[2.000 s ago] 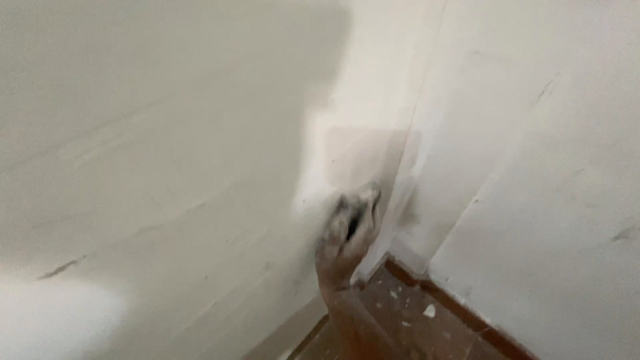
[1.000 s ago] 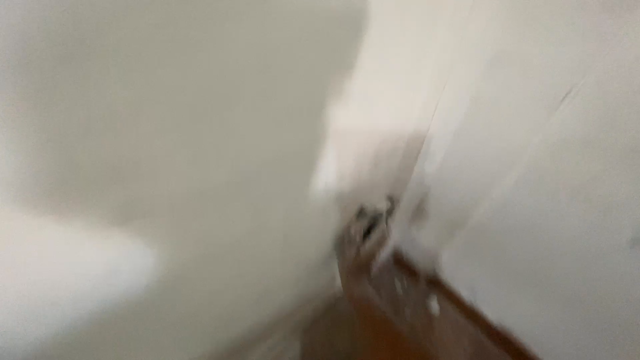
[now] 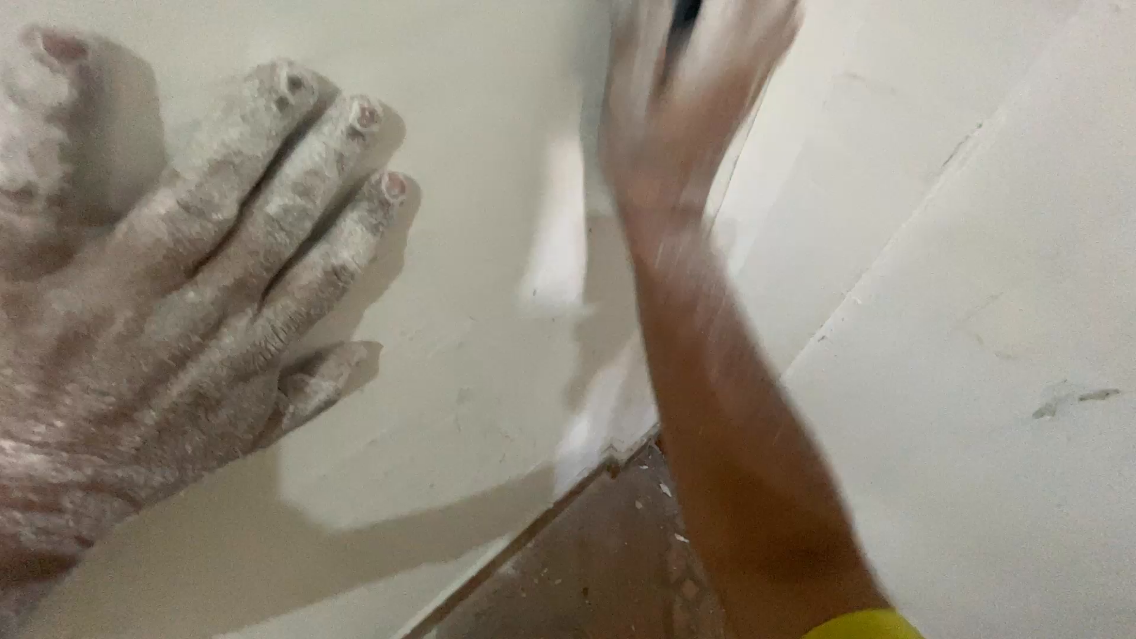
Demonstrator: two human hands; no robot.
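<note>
My left hand point(image 3: 177, 302), coated in white dust, lies flat against the pale wall point(image 3: 461, 382) at the left, fingers apart and nothing in it. Blurred by motion, my right hand point(image 3: 692, 106) is at the top, near the wall's inner corner. Its fingers are around a dark object point(image 3: 685, 18), mostly hidden by the hand and cut off by the top edge; I cannot tell what it is. A yellow sleeve edge point(image 3: 861, 626) shows at the bottom of the right forearm.
A second white wall point(image 3: 994, 355) with a long crack line and small chips stands at the right. Below, a brown floor point(image 3: 577, 568) bears white flecks, with a narrow brown edge where it meets the left wall.
My left hand has come into view on the wall. My right hand was low beside the floor corner and is now higher up the wall. The view has shifted.
</note>
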